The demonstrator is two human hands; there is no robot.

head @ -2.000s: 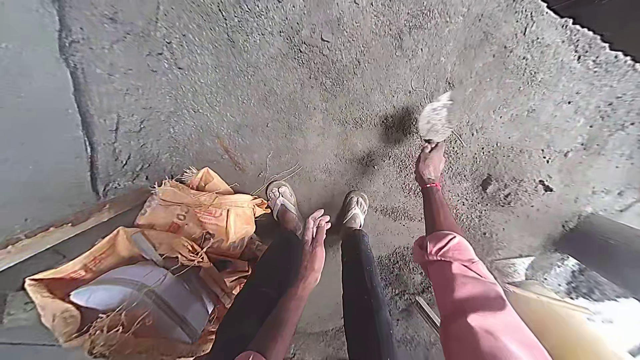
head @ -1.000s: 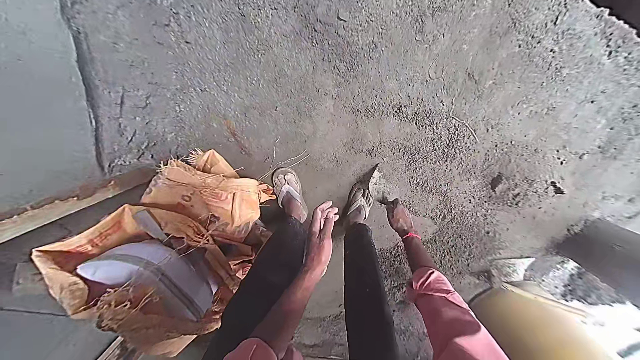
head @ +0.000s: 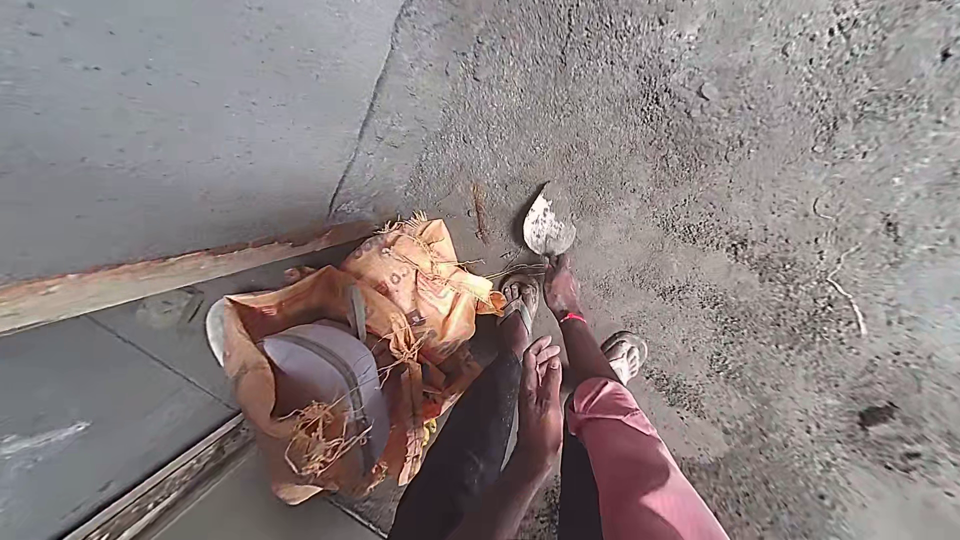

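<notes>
My right hand (head: 560, 285) grips the handle end of a pointed mason's trowel (head: 549, 225), whose blade is spotted with pale mortar and points away from me over the rough grey floor. A red band circles that wrist. My left hand (head: 540, 379) holds nothing; its fingers are bent and slightly parted above my dark trouser leg. Beside my sandaled feet, to the left, lies an open orange woven sack (head: 409, 289) with frayed edges. Inside it is a white rounded thing (head: 330, 360) with a grey band; its kind I cannot tell.
Rough, gritty cement floor (head: 675, 172) spreads ahead and to the right. At the upper left is a smoother grey slab (head: 187, 120), edged by a wooden strip (head: 165, 274). Dark tiles (head: 90, 390) lie at the lower left. A thin pale string (head: 847, 296) rests at the right.
The view has swung left. My right hand has brought the trowel from out on the right, past my right foot, to just ahead of my left foot.
</notes>
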